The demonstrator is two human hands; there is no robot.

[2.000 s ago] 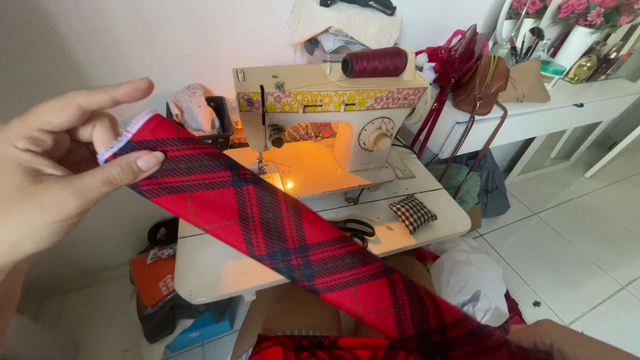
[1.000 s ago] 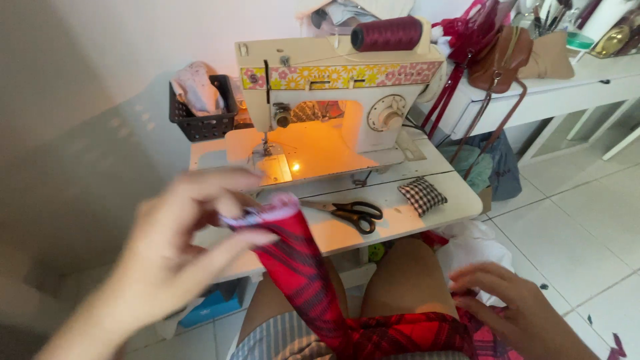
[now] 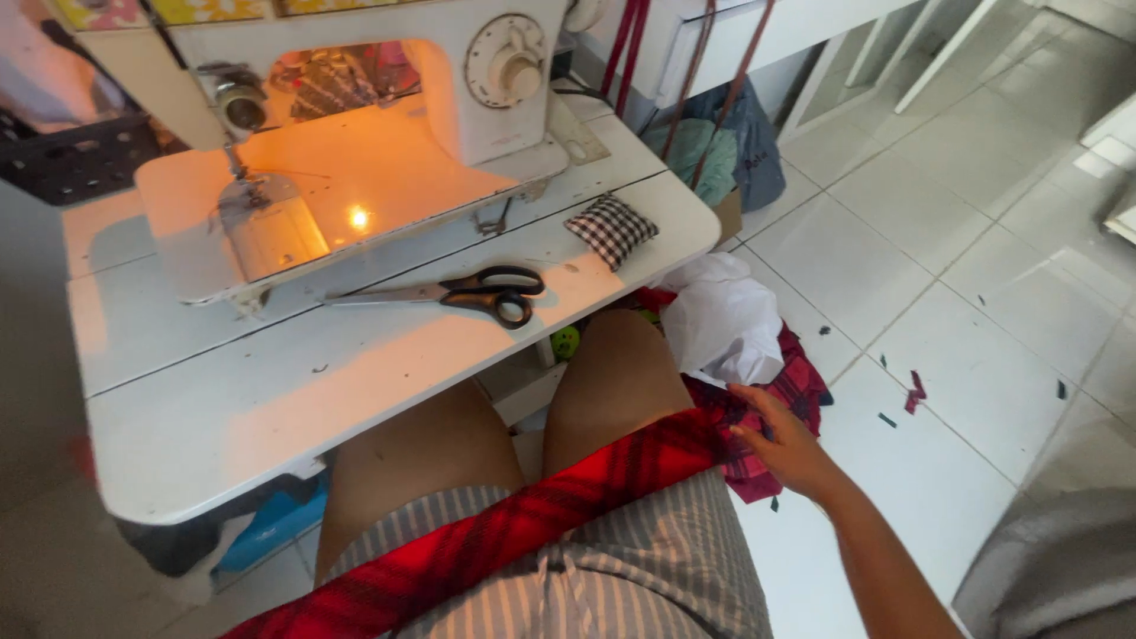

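A long folded strip of red and black plaid fabric (image 3: 532, 510) lies slantwise across my lap, over striped shorts. My right hand (image 3: 785, 444) is beside its right end, fingers apart; whether a fingertip touches the cloth I cannot tell. The strip's left end runs out of the bottom of the frame, and my left hand is out of view. Ahead stands a sewing machine (image 3: 497, 133) with its lamp lit. Black-handled scissors (image 3: 444, 291) lie shut on the white sewing table (image 3: 222, 399), to the left of a checked pincushion (image 3: 612, 231).
White cloth (image 3: 723, 315) and more plaid fabric (image 3: 799, 382) are heaped right of my knee. Small scraps (image 3: 915, 392) dot the tiled floor. A black basket (image 3: 80, 160) stands left of the machine. Straps (image 3: 732, 89) hang beside the white side table, near bags on the floor.
My left hand, holding the strip's end up a moment ago, has left the view. The strip now lies lower, across my lap. The view has moved closer to the table.
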